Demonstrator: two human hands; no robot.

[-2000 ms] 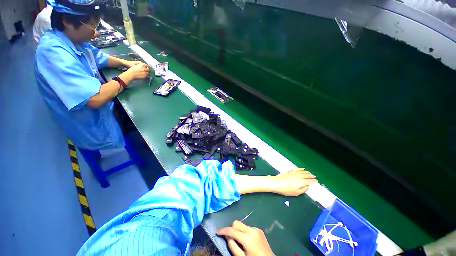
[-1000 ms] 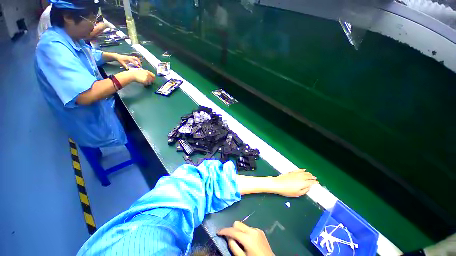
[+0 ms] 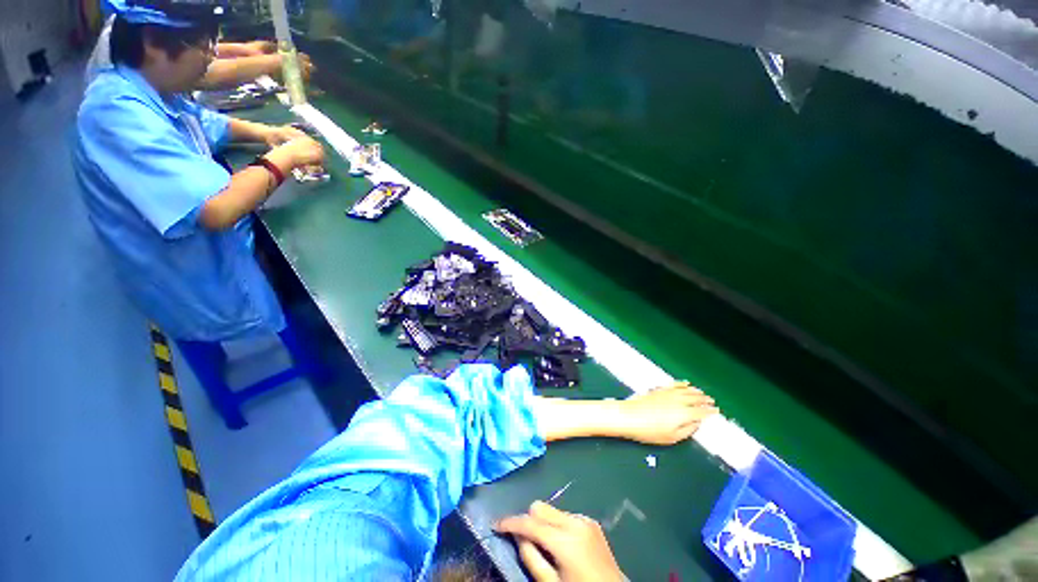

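Observation:
A loose heap of black plastic modules [image 3: 461, 307] lies on the green bench, beyond my left sleeve. My left hand [image 3: 677, 413] rests palm down on the white edge strip, fingers extended, with nothing seen in it. My right hand [image 3: 563, 543] is at the bench's near edge, cut off by the bottom of the picture. Its fingers are bent and its palm is hidden. A thin white lead [image 3: 561, 492] lies just beyond it. A blue bin [image 3: 825, 517] with curled white leads [image 3: 765, 539] stands to the right of my hands.
A white scrap [image 3: 651, 460] lies near my left hand. One phone assembly [image 3: 378, 200] lies on the bench beyond the heap; another [image 3: 512, 227] lies on the belt. A person in a blue smock [image 3: 159, 205] works at the left, another person's arms behind. A dark green conveyor [image 3: 637, 296] runs alongside.
The neighbouring person's hands have moved and are now over a small pale part. Another person's arms show further behind. My hands stay where they were.

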